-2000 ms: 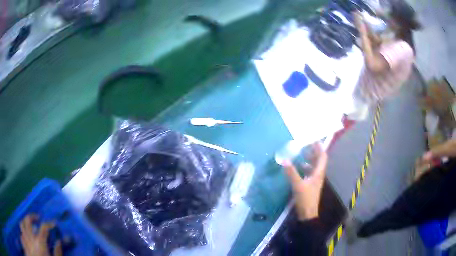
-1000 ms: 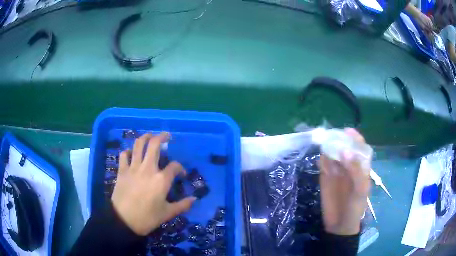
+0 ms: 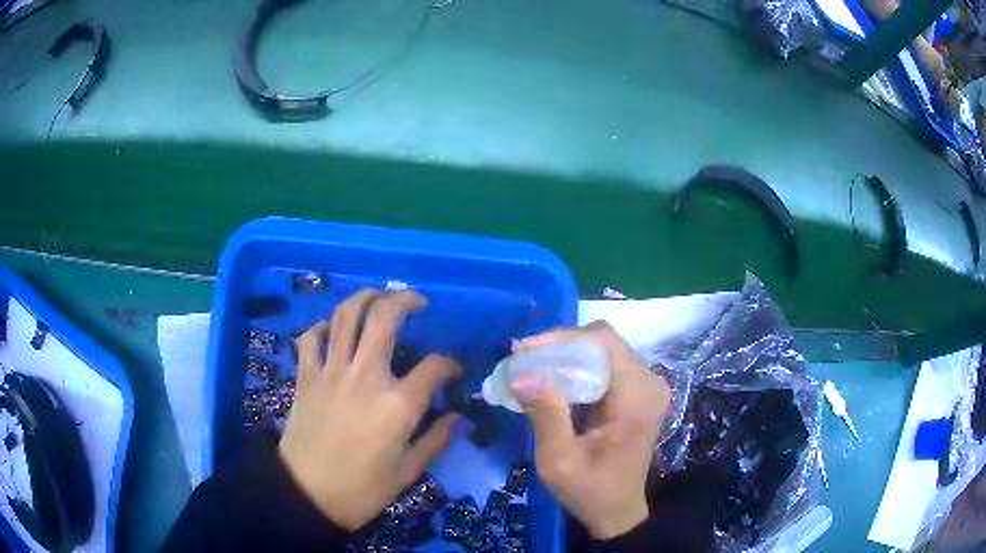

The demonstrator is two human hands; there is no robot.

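My right hand grips a whitish translucent squeeze bottle over the right side of the blue parts tray. The bottle's narrow tip points left and down, near small black parts in the tray. My left hand is over the middle of the tray, palm down, fingers spread and bent. Its fingertips are near dark parts; whether it holds one I cannot tell. Glossy black fittings lie loose in the tray. A small white piece lies near its back wall.
An open clear bag of black parts lies right of the tray, with thin white pointed items beyond. A lined tray with black headbands is at left. Headbands lie along the green belt. A blue block is far right.
My right hand has come left with the bottle from above the bag to the tray. The bag now shows more fully. My left hand stays over the tray, slightly further right in view.
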